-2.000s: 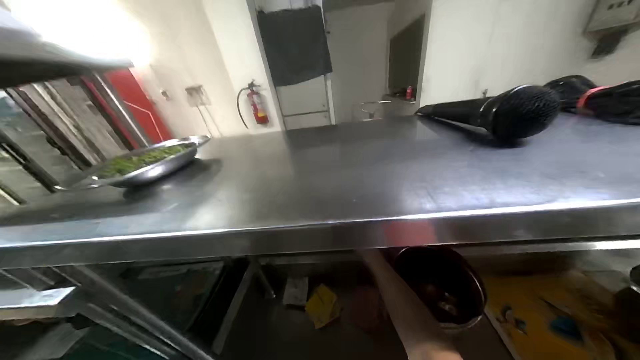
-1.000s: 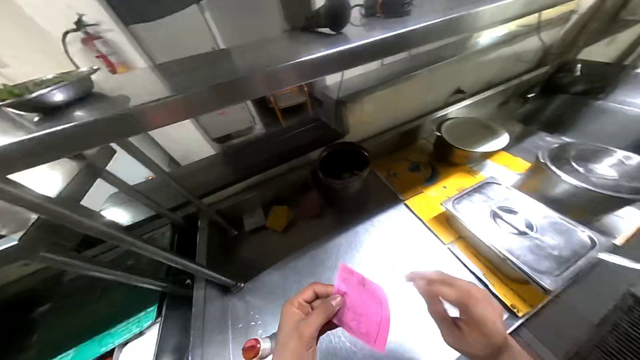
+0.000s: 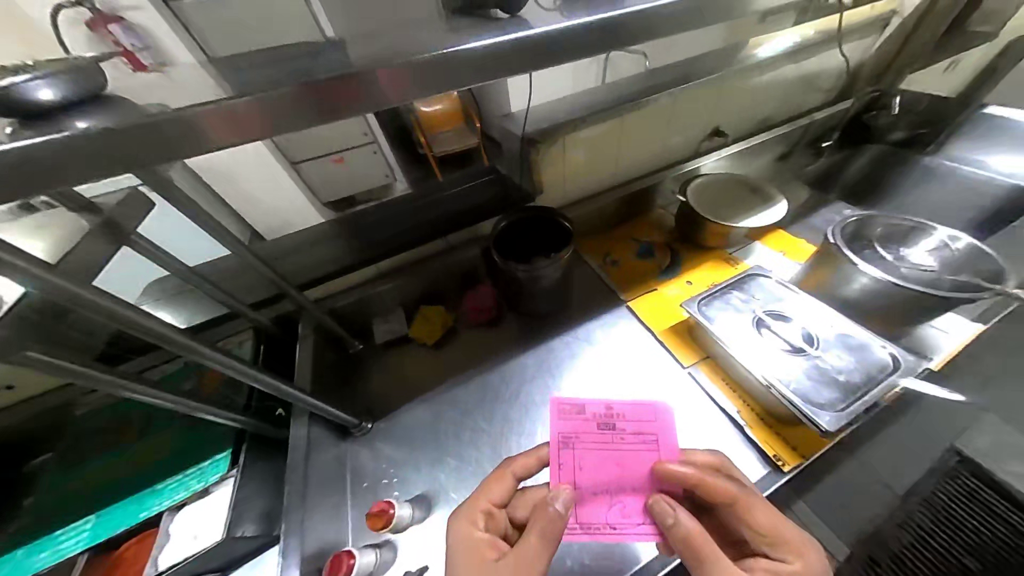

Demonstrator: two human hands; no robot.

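Observation:
A pink paper slip (image 3: 612,472) bearing print and handwriting is held up over the steel counter. My left hand (image 3: 512,512) pinches its left edge between thumb and fingers. On the other side, my right hand (image 3: 720,512) grips the slip's right edge. Two small white containers with red tops, one (image 3: 388,516) behind the other (image 3: 352,562), stand left of my left hand. Farther back on the counter (image 3: 480,400) are a yellow paper pile (image 3: 430,324), a white one (image 3: 390,326), a pink one (image 3: 480,304) and a dark round pot (image 3: 532,248).
A lidded steel pan (image 3: 800,344) sits at right on yellow sheets (image 3: 680,296). Behind it stand a large lidded pot (image 3: 920,264) and a smaller covered pot (image 3: 732,208). A steel shelf (image 3: 320,96) crosses above the counter, with slanting metal bars (image 3: 200,352) at left.
The view has swung down to the counter. My right hand, apart from the slip one second ago, now holds its right edge. The slip has turned upright and faces the camera.

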